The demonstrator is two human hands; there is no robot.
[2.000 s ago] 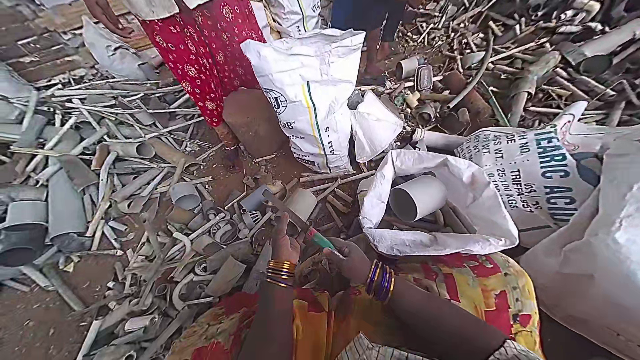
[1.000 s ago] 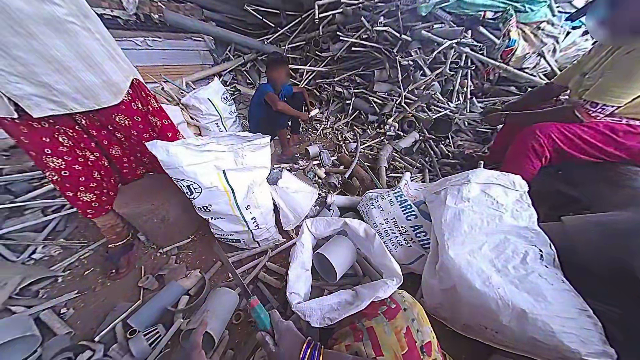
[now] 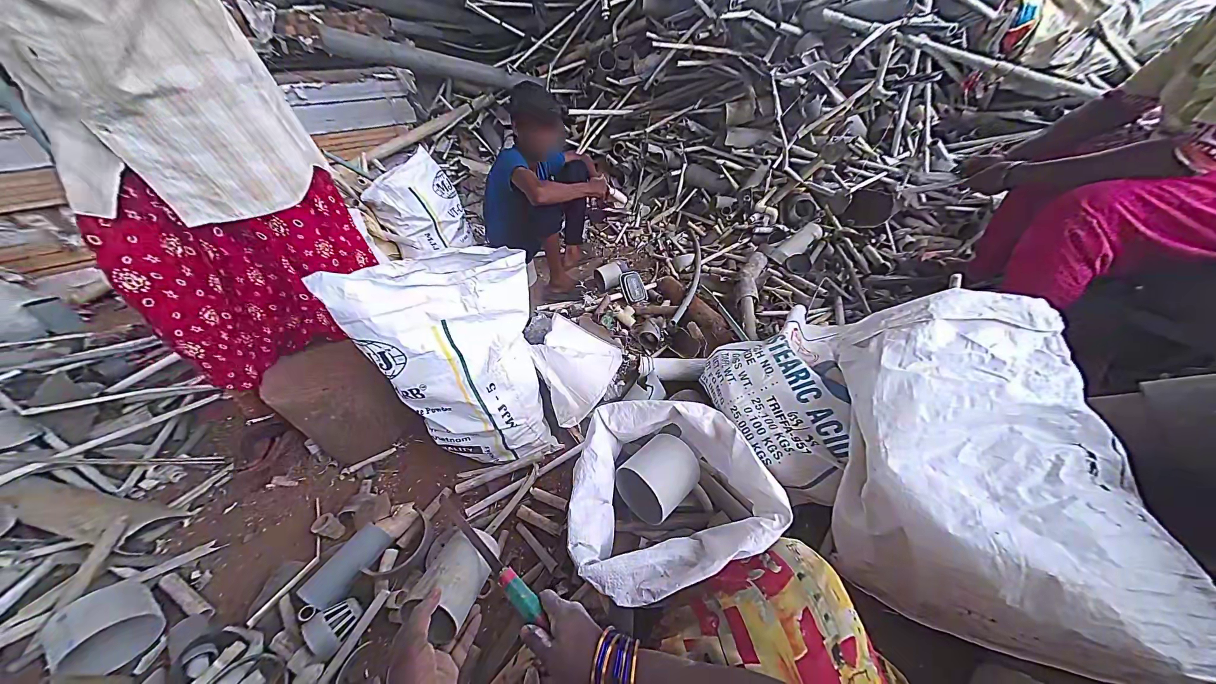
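Note:
At the bottom of the head view, my right hand (image 3: 568, 638) grips the green and red handle (image 3: 522, 597) of a long, thin metal blade (image 3: 472, 535) that points up and to the left. Beside it, my left hand (image 3: 433, 638) is palm up with its fingers apart, just below a grey pipe piece (image 3: 458, 572); whether it touches the pipe is unclear. An open white woven sack (image 3: 591, 518) stands ahead of my right hand, with a wide grey pipe piece (image 3: 657, 478) and other pieces inside.
Scrap pipes (image 3: 100, 627) litter the ground at left and form a large heap (image 3: 703, 123) behind. White sacks (image 3: 446, 351) stand ahead, and a bulging one (image 3: 978, 475) lies at right. One person (image 3: 218, 237) stands at left, another (image 3: 537, 185) squats ahead, and a third (image 3: 1111, 209) sits at right.
The view has swung upward since the oldest frame, bringing in the heap and other people. My left hand, beside the blade two seconds ago, is now lower, apart from it and palm up.

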